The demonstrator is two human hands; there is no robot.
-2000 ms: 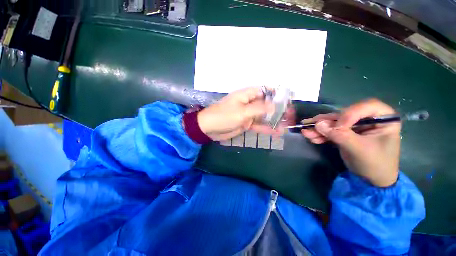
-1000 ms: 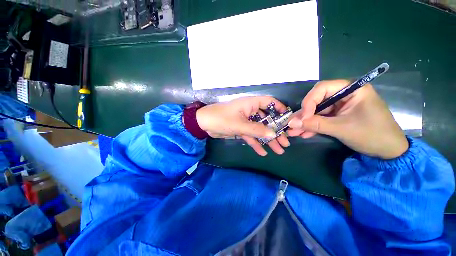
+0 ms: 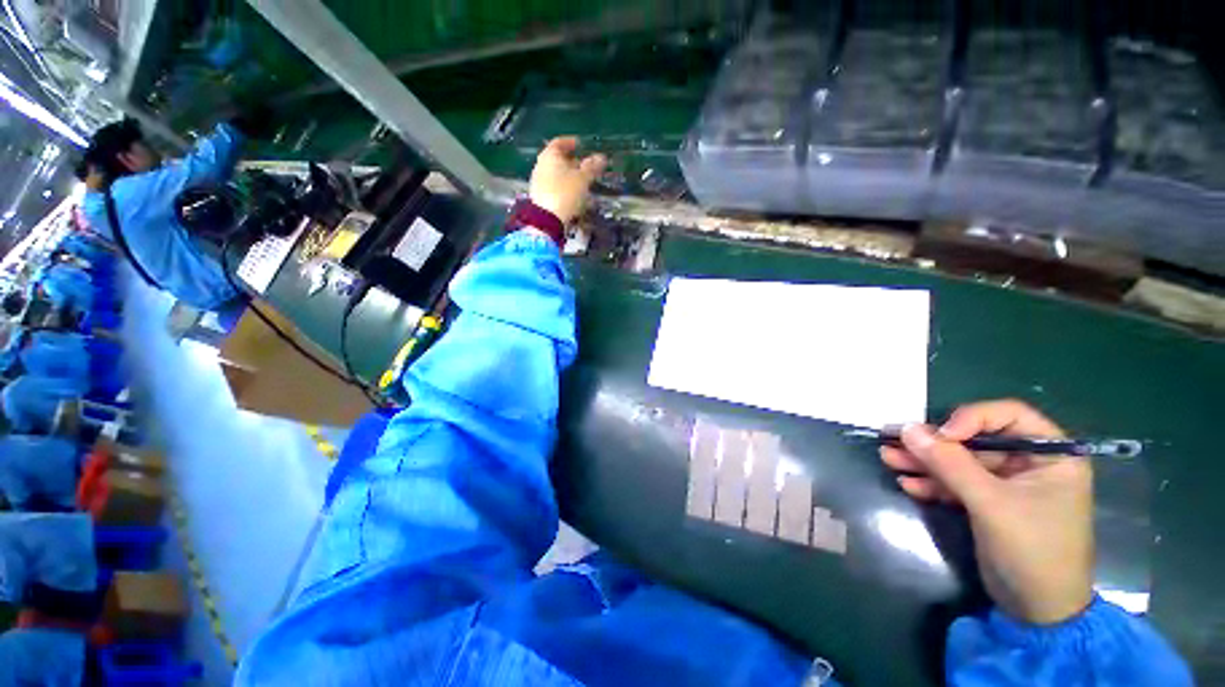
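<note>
My left hand (image 3: 566, 179) is stretched far forward to the raised rail behind the bench, fingers spread a little; whether a module is at its fingertips is too small to tell. My right hand (image 3: 1010, 503) holds a slim black pointed tool (image 3: 1034, 444) near its tip, just right of the strips and pointing left. Several flat grey-brown adhesive strips (image 3: 730, 475) lie side by side on the bench, the rightmost ones shorter. A blank white paper sheet (image 3: 793, 346) lies behind them. Clear film with glare (image 3: 905, 534) lies under and right of the strips.
Large clear trays (image 3: 873, 168) stand behind the rail (image 3: 806, 238). A clear tray with modules (image 3: 631, 248) is partly behind my left arm. A yellow-and-black screwdriver (image 3: 410, 352) and black box (image 3: 414, 255) lie left. A person in blue (image 3: 161, 222) works far left.
My left hand has moved from the bench front to the rail; the module it held no longer shows clearly. My right hand has moved away from it, tool still held. The view has turned left and up.
</note>
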